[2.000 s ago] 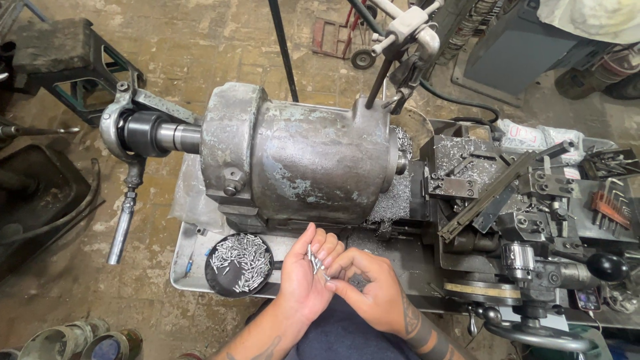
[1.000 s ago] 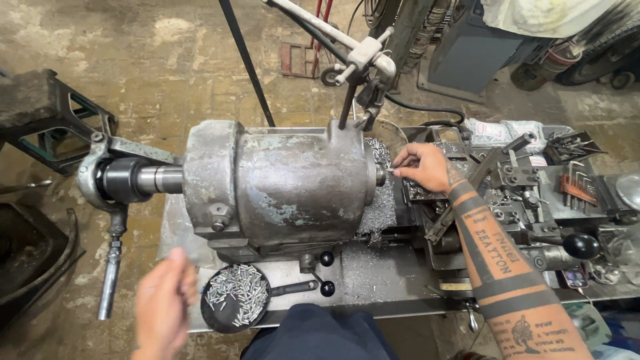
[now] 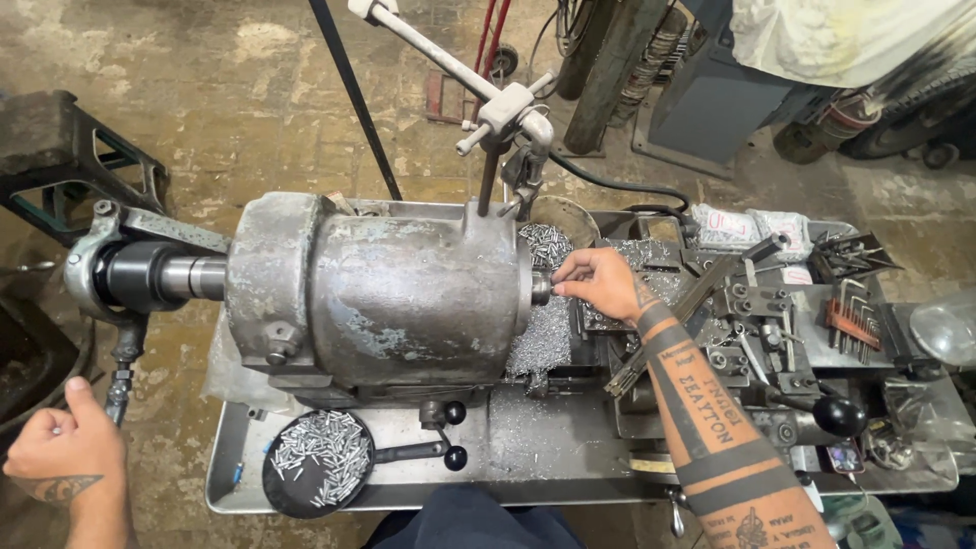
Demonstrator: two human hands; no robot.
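Observation:
A small metal lathe fills the middle, its grey headstock (image 3: 412, 290) between my hands. My right hand (image 3: 598, 284) is at the spindle nose (image 3: 540, 287), thumb and fingertips pinched at its face; whatever they pinch is hidden. At the far left, beside the hand lever (image 3: 120, 385) of the collet closer (image 3: 133, 274), my left hand (image 3: 65, 446) is closed with the thumb up; a small metal end shows in the fist. A black pan (image 3: 286, 488) holds many small metal pins (image 3: 335, 450). More pins (image 3: 546, 242) and fine chips (image 3: 540, 339) lie behind and below the spindle nose.
Right of the spindle stand the tool slide (image 3: 755, 305), a black-knobbed lever (image 3: 839, 416) and an orange hex key holder (image 3: 852, 326). Two black ball knobs (image 3: 455, 457) project near the pan handle. A jointed pipe arm (image 3: 435, 53) rises behind the headstock. A stool (image 3: 69, 160) stands at left.
My hands were together in front of the headstock, with pins in my left palm. They have parted: my right hand went to the spindle nose, my left towards the lever at left.

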